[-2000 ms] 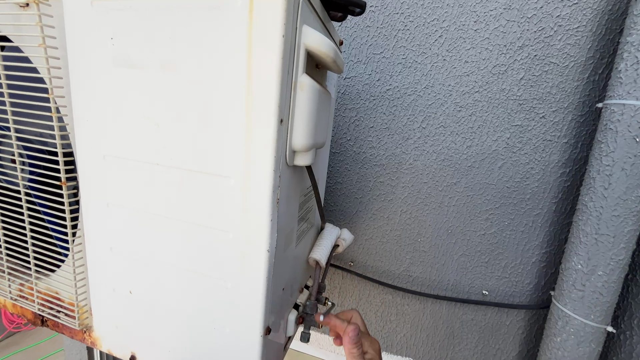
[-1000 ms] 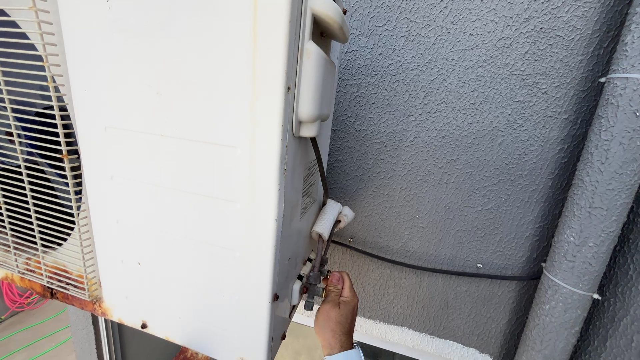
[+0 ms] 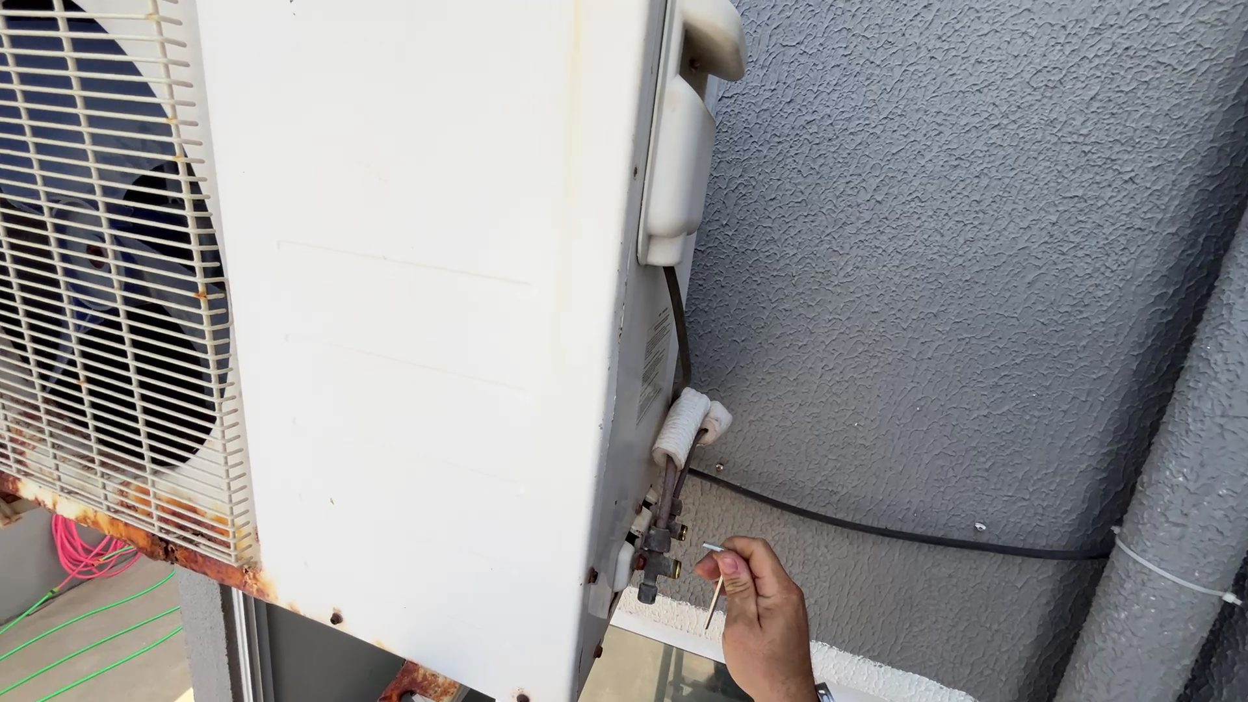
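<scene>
My right hand (image 3: 765, 604) is at the bottom, right of the service valves, with a small L-shaped metal key, likely a hex key (image 3: 717, 585), pinched between thumb and fingers. The short end of the key points left and does not touch the valves. The lower service valve (image 3: 661, 565) shows a brass-coloured opening; another valve (image 3: 663, 534) sits just above. Pipes run up from them into white insulation (image 3: 681, 427) on the side of a white air conditioner outdoor unit (image 3: 419, 292). My left hand is out of view.
A rusty-edged fan grille (image 3: 117, 292) is at left. A textured grey wall (image 3: 926, 244) stands behind, with a black cable (image 3: 877, 531) along it and a grey pipe (image 3: 1150, 487) tied at right. Pink cord (image 3: 83, 551) and green lines lie lower left.
My right hand has moved away from the valves to the right. The metal key now shows in its fingers.
</scene>
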